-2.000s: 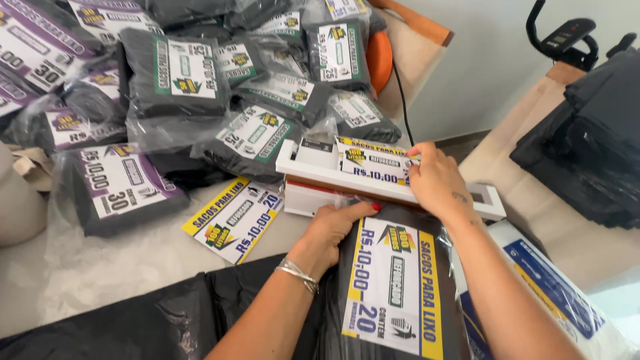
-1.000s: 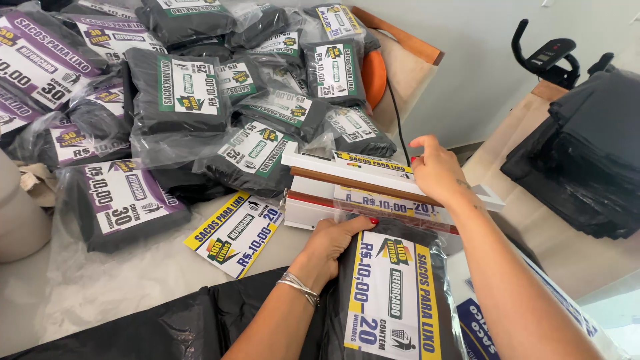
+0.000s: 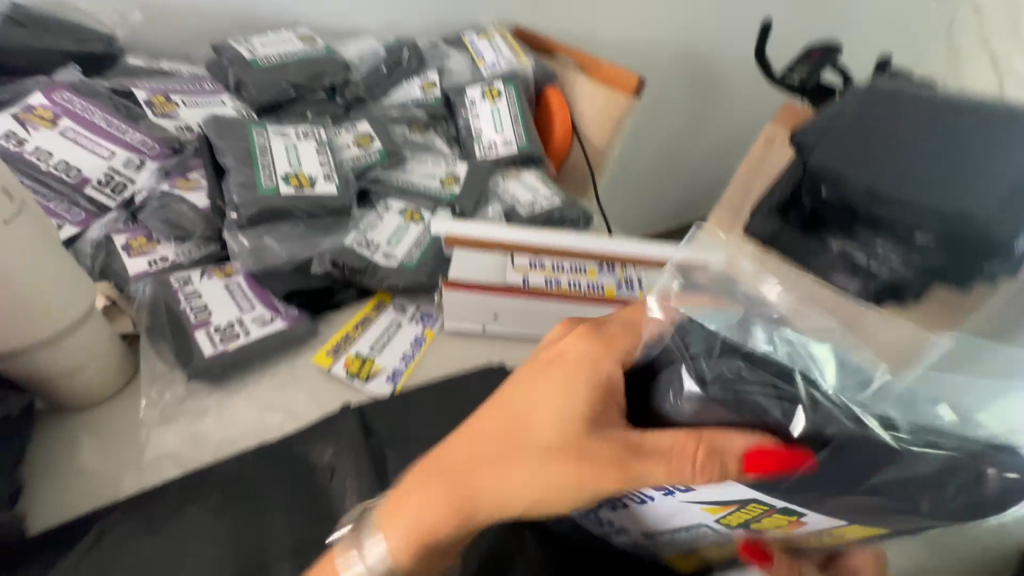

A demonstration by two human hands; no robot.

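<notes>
My left hand (image 3: 568, 424), with a bracelet at the wrist, grips a clear plastic bag packed with folded black garbage bags (image 3: 744, 392); its thumb lies across the top. At the bottom edge my right hand (image 3: 824, 558) shows only in part, its fingers on the labelled side of the same package. The package is tilted, its clear film end spreading to the right. Just behind my left hand stands a white impulse sealer (image 3: 488, 308), with printed label cards (image 3: 576, 276) at it. Another yellow and white label card (image 3: 380, 342) lies left of the sealer.
Many filled, labelled packages (image 3: 280, 168) are heaped at the back left. Flat black plastic (image 3: 216, 480) covers the front of the table. A pale cylindrical object (image 3: 48, 296) stands at the left. Black plastic sheets (image 3: 904, 176) hang over a chair at the right.
The package has been lifted from in front of the sealer and tilted to the right. My right hand has left the sealer and come down to the package.
</notes>
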